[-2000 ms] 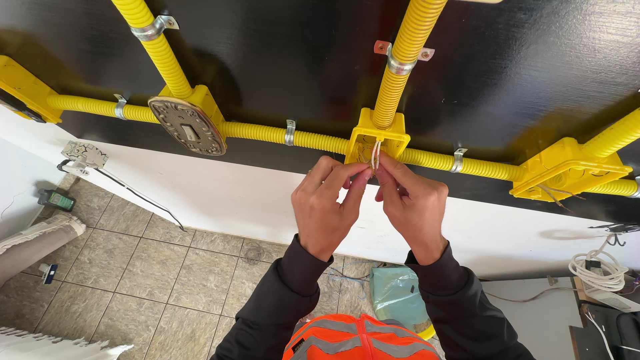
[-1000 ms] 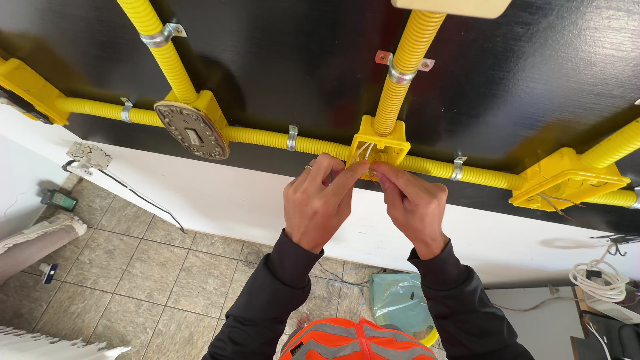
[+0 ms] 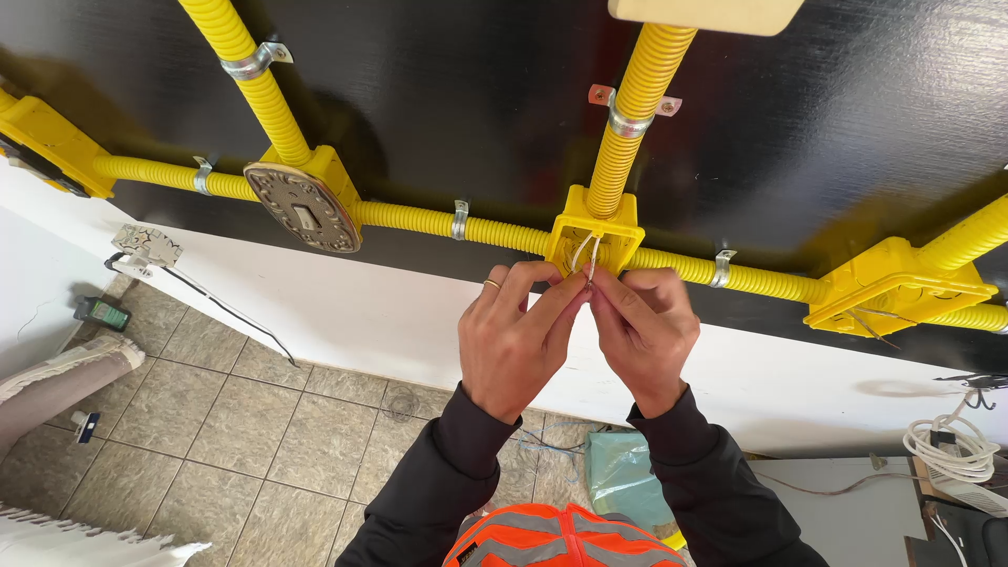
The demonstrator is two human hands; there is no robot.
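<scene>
Two white wires (image 3: 594,250) come out of an open yellow plastic electrical box (image 3: 561,228) fixed to a black board. Just below the box's opening, my left hand (image 3: 508,342) pinches the wires near their ends between thumb and index finger. My right hand (image 3: 647,339) meets it there, its fingertips closed on the end of the right-hand wire, where bare metal seems to show. The fingertips partly hide the wire ends and the lower edge of the box. Yellow corrugated conduit (image 3: 639,87) enters the box from above, with more conduit at both sides.
A box with an ornate bronze-coloured switch plate (image 3: 303,206) is at left. Another open yellow box (image 3: 898,287) with wire ends is at right. Metal clamps (image 3: 460,220) hold the conduit. Below are a tiled floor (image 3: 236,425), a greenish plastic bag (image 3: 622,472) and a coiled white cable (image 3: 950,449).
Two seconds ago the wires were pinched together, looped in front of the box. One second ago my left fingers reached across its opening; now they are lower, and the two wires show apart.
</scene>
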